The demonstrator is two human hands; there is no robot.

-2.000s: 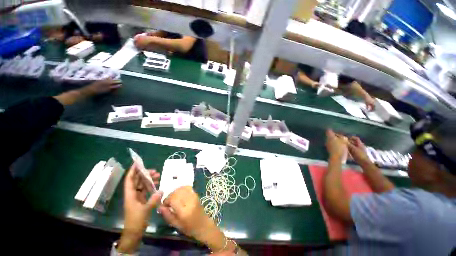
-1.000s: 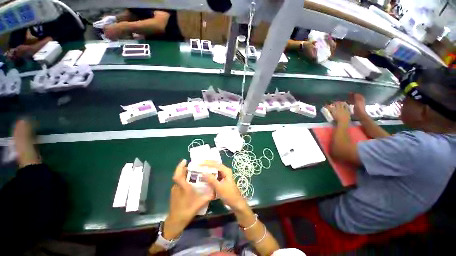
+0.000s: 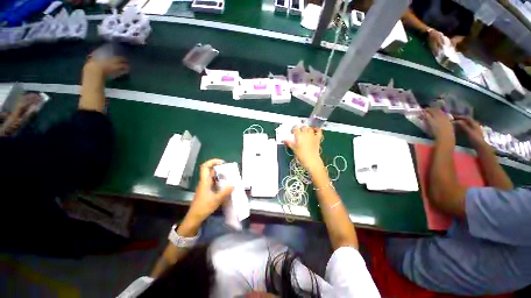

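Note:
My left hand (image 3: 211,192) holds a white carton (image 3: 233,195) upright near the bench's front edge. My right hand (image 3: 305,142) reaches to the small white squares (image 3: 285,131) by the grey post; its fingers are on them, and whether they grip one is hidden. A pile of flat white carton blanks (image 3: 260,169) lies between my hands. Loose pale rubber bands (image 3: 296,189) lie in a tangle beside and under my right forearm. Erected white cartons (image 3: 179,158) stand side by side left of my left hand.
Open purple-panel cartons (image 3: 254,88) lie beyond the white strip (image 3: 157,100). The grey post (image 3: 361,55) rises behind my right hand. A larger blank stack (image 3: 385,163) lies right, beside the red mat (image 3: 460,174). Neighbours' arms reach in from both sides.
The flat piece between my hands is now a carton held in my left hand alone. My right hand has moved away to the white squares. The left neighbour's hand has moved over the line.

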